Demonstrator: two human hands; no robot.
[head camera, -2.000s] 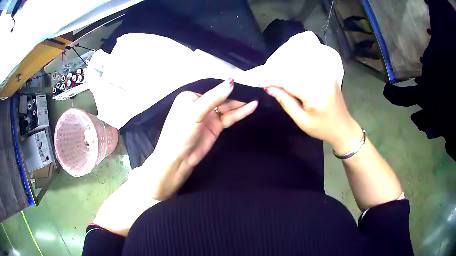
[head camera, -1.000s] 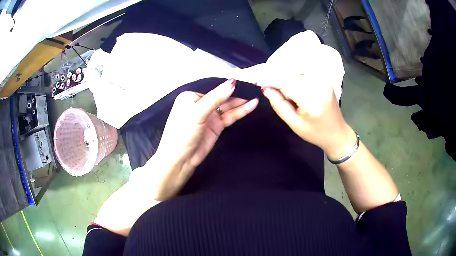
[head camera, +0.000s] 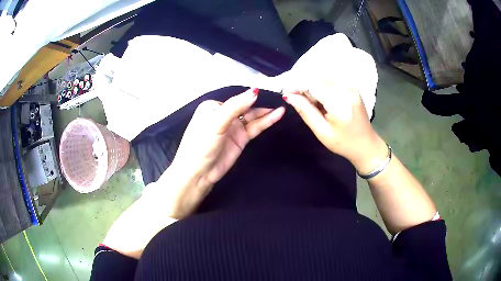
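Observation:
A bright white layer (head camera: 165, 71) lies over a dark garment (head camera: 181, 107) on my lap, and their shared edge runs between my hands. My left hand (head camera: 217, 137) is palm up, its thumb at the edge, pinching the cloth; its other fingers are beneath or in front of it. My right hand (head camera: 338, 121) is at the edge just right of my left fingertips, thumb and index closed together at the cloth. A needle or thread is too small to make out.
A pale pink openwork basket (head camera: 93, 156) stands on the green floor at left. Thread spools (head camera: 75, 90) sit in a tray above it. A wooden-edged table (head camera: 33, 71) is at upper left. A dark cloth pile (head camera: 478, 104) hangs at right.
My right hand has moved slightly left along the edge, closer to my left fingertips. My left hand and the cloth have hardly moved.

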